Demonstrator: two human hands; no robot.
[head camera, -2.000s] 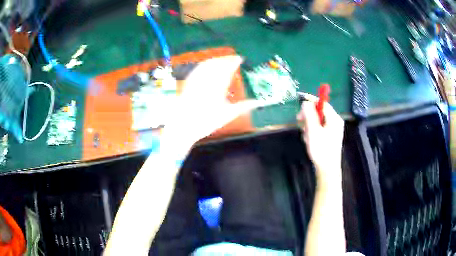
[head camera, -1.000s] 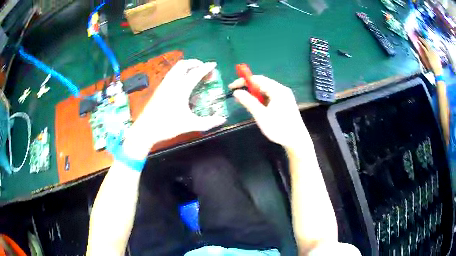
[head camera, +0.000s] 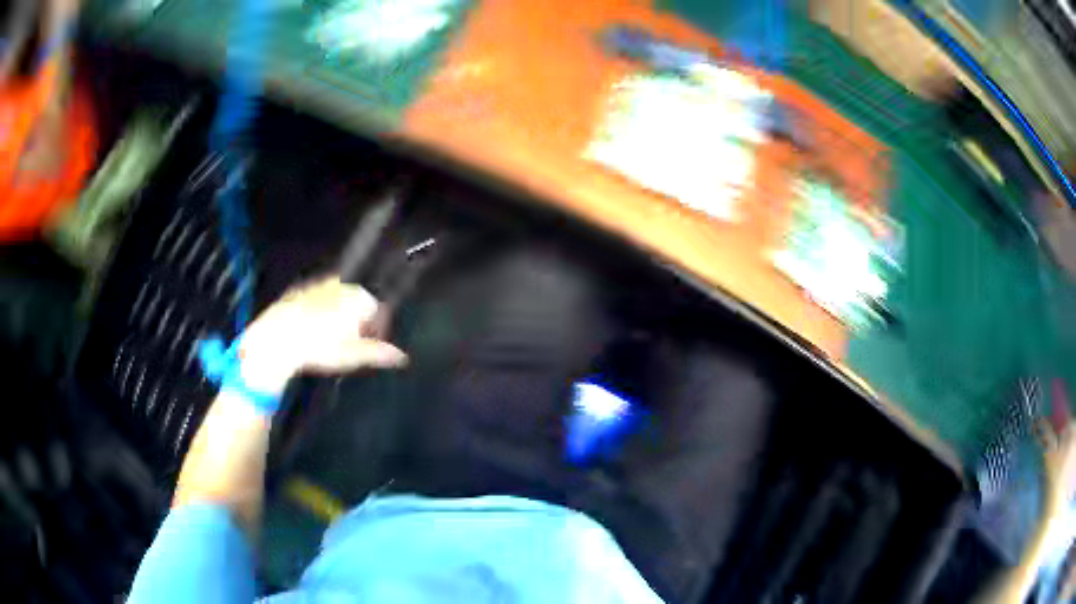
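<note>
The view is strongly blurred. My left hand (head camera: 316, 333), with a light blue wrist strap (head camera: 250, 380), is below the bench edge, beside the slotted black tray at the left. Its thumb is apart and nothing shows in it. My right hand (head camera: 1054, 446) is at the far right edge, cut off and smeared, with a red patch at it; its grip cannot be made out. One circuit board (head camera: 684, 139) lies on the orange-brown mat (head camera: 502, 89). A second board (head camera: 835, 250) lies near the mat's right side.
The blue coil cord (head camera: 240, 153) runs up from my left wrist. Another board (head camera: 380, 24) lies left of the mat. The slotted black tray (head camera: 165, 295) stands at the left. Part of a person in orange (head camera: 45, 148) shows at the upper left. A dark ribbed bar (head camera: 1010, 437) is at the right.
The view has swung and tilted left. My left hand has left the board it held and moved down beside the left tray. My right hand is now at the right edge.
</note>
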